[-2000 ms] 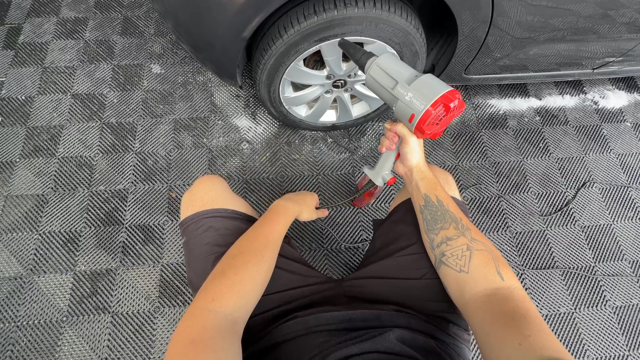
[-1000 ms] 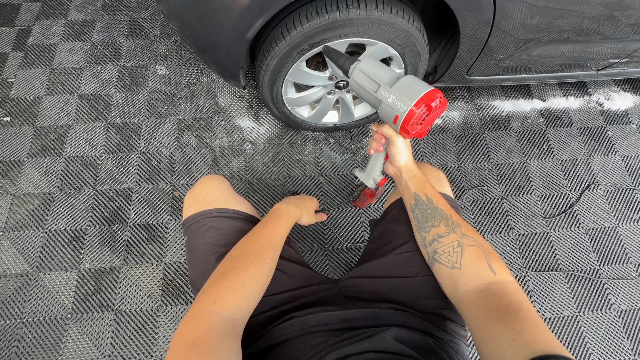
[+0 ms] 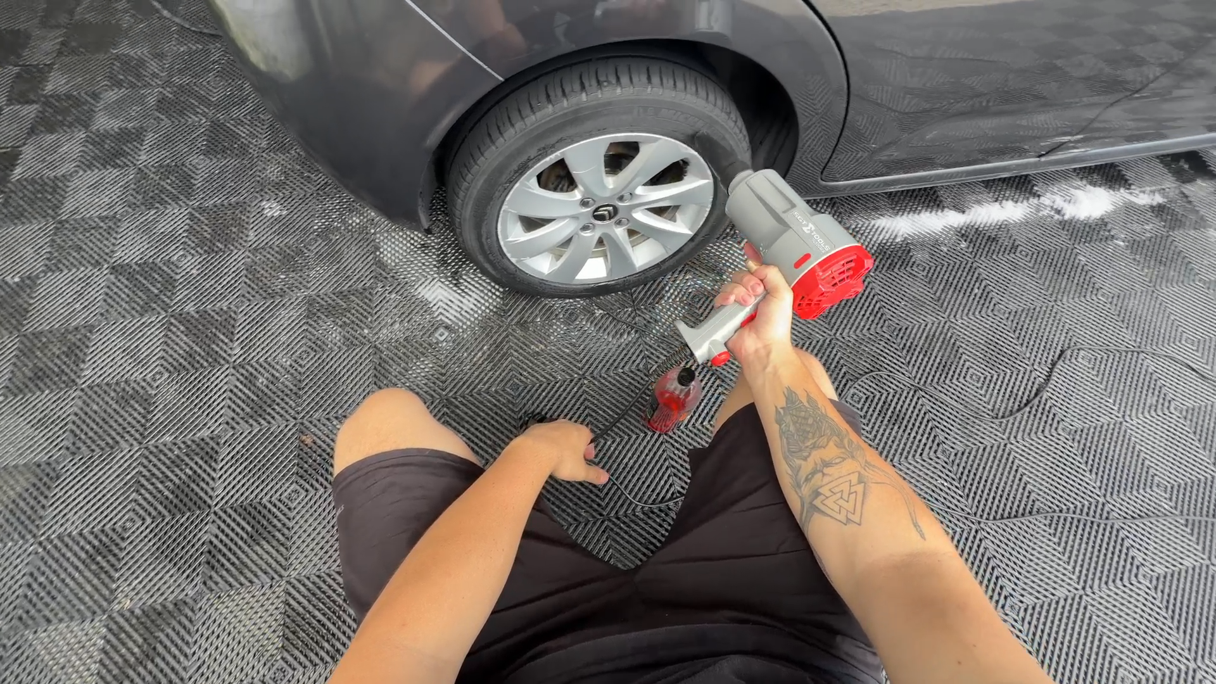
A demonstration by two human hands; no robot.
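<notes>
My right hand (image 3: 763, 309) grips the handle of a grey and red corded blower (image 3: 784, 228). Its dark nozzle lies against the right side of the tyre (image 3: 475, 195) in the view, beside the silver alloy wheel (image 3: 605, 211). Below the handle, near my right knee, a red see-through bottle (image 3: 674, 399) with a black neck stands or hangs; I cannot tell which. My left hand (image 3: 560, 450) is over my left knee's inner side, its fingers curled around a black cable (image 3: 622, 416); part of the grip is hidden.
A dark grey car's bumper (image 3: 332, 104) and door (image 3: 950, 76) flank the wheel. The floor is of black ribbed plastic tiles (image 3: 218, 380). White foam (image 3: 1016, 211) lies below the car's sill. A black cable (image 3: 1035, 389) winds across the tiles at the right.
The blower's nozzle has moved from in front of the wheel's spokes to the tyre's right side. My right hand still holds it. My left hand remains low between my knees.
</notes>
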